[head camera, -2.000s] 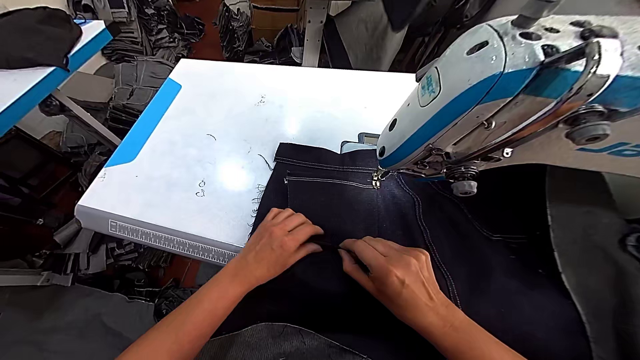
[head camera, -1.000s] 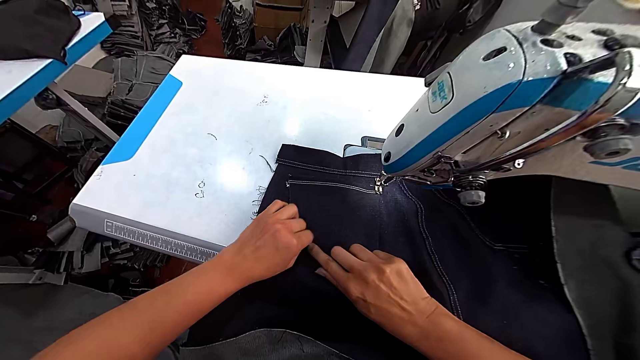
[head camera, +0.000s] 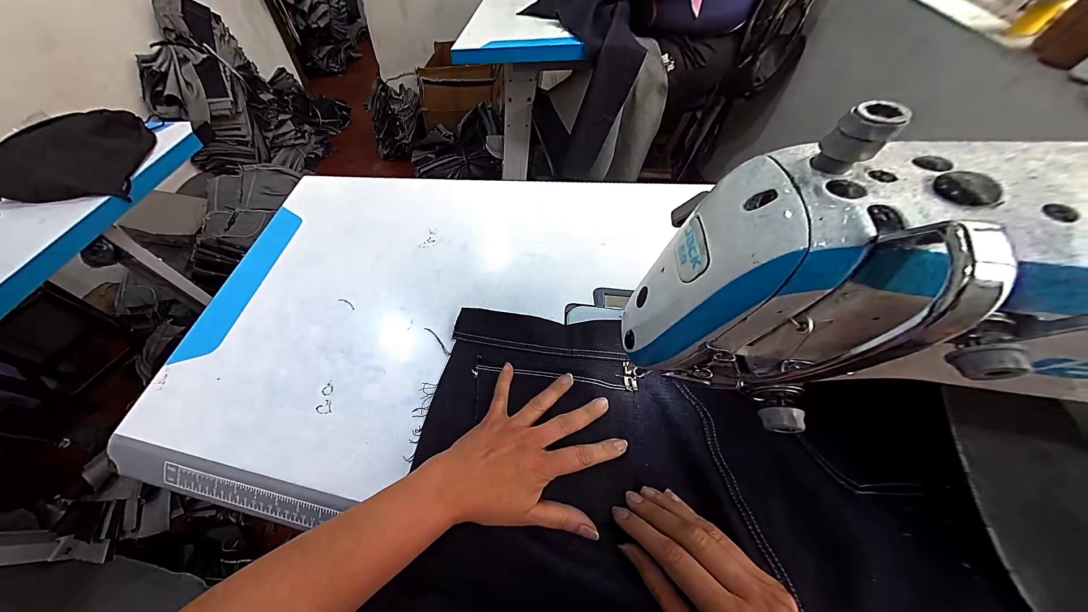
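Note:
Dark denim trousers (head camera: 671, 450) lie across the table under the head of a Jack sewing machine (head camera: 722, 272). The presser foot (head camera: 630, 376) rests at the end of the double stitching along a patch pocket's top edge (head camera: 544, 374). My left hand (head camera: 535, 450) lies flat on the pocket with its fingers spread. Lower right of it, my right hand (head camera: 697, 552) rests palm down on the denim, its fingers close together and partly cut off by the frame's bottom. Neither hand grips anything. Frayed threads hang from the fabric's left edge.
The white sewing table (head camera: 382, 280) has a ruler (head camera: 246, 493) on its front edge and loose thread bits on top. A black cloth item (head camera: 76, 153) sits on another table at left. Garment bundles (head camera: 238, 212) lie on the floor. A seated person (head camera: 697, 51) is behind the table.
My left hand has opened from a bent-finger pose at the fabric and now lies spread on the pocket. The view has tilted up, showing more of the room.

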